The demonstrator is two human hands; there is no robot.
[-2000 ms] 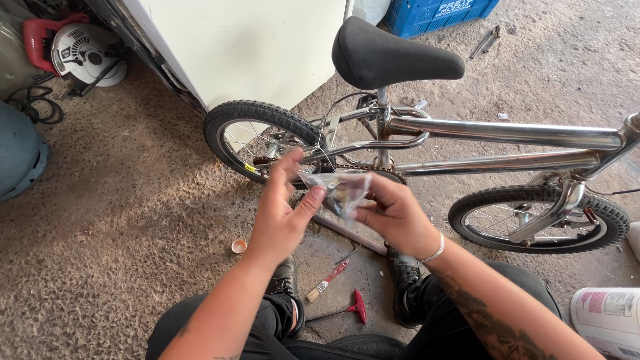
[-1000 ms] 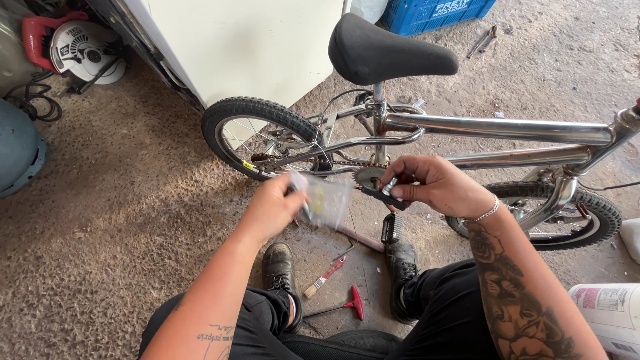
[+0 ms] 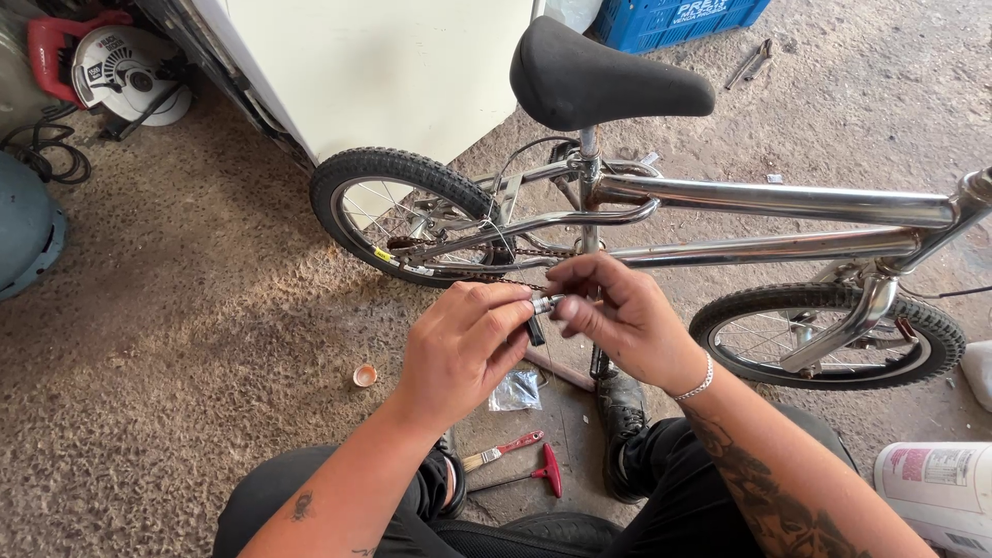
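Note:
My left hand point(image 3: 469, 349) grips a small black part with a metal threaded fitting point(image 3: 542, 305), which looks like a bicycle brake pad. On the fitting's other end are the fingers of my right hand point(image 3: 620, 322). Both hands are in front of the chrome bicycle frame point(image 3: 767, 198), near its rusty chain point(image 3: 535, 252). A thin cable point(image 3: 518, 260) runs down from the rear of the frame past my fingers. The small clear plastic bag point(image 3: 516, 390) lies on the ground below my hands.
Between my shoes lie a paintbrush point(image 3: 502, 451) and a red T-handle tool point(image 3: 549, 470). An orange cap point(image 3: 365, 376) is on the ground at left. Farther off are a circular saw point(image 3: 128, 76), a white panel point(image 3: 372, 70) and a blue crate point(image 3: 678, 22). A white container point(image 3: 934, 488) stands at right.
My left hand has let go of the plastic bag, which now lies on the ground. The black part, held in my right hand a second ago, is now between both hands.

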